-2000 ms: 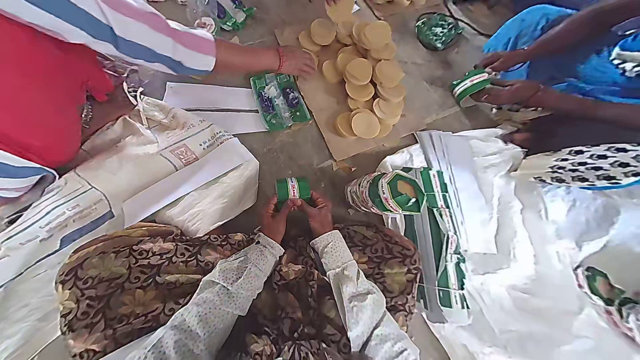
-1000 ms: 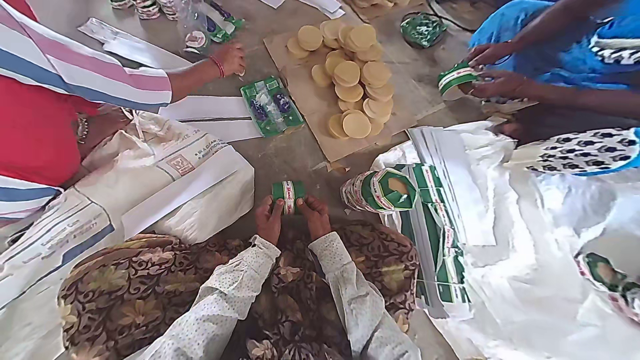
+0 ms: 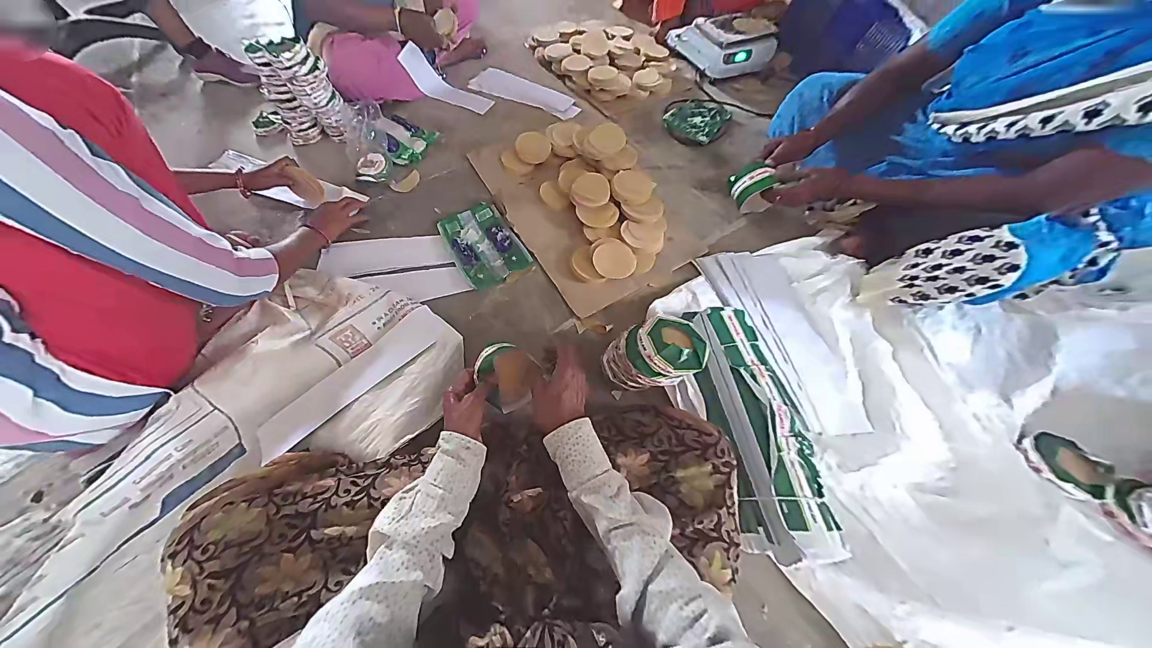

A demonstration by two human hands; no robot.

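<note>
My left hand (image 3: 465, 403) grips a round bundle of flat tan discs in a green and white printed wrapper (image 3: 506, 376), tilted so its tan face shows. My right hand (image 3: 562, 389) is at the bundle's right side, its fingers blurred; whether it touches the bundle is unclear. To the right stands a stack of wrapped bundles (image 3: 655, 351), beside a tied pile of green printed wrappers (image 3: 765, 423) and long white paper strips (image 3: 792, 342). Loose tan discs (image 3: 614, 258) lie heaped on a cardboard sheet (image 3: 540, 256) ahead.
A green packet (image 3: 484, 245) lies left of the cardboard. White woven sacks (image 3: 297, 360) flank my lap. One person sits at left holding discs (image 3: 304, 184), another at right holding a wrapped bundle (image 3: 751, 186). Farther off are a weighing scale (image 3: 724, 45), more discs (image 3: 603, 58) and stacked bundles (image 3: 292, 90).
The wrapped bundle between my hands has turned from its banded side to its tan face, and my hands have moved apart. The person at left now holds discs. The view has tilted up.
</note>
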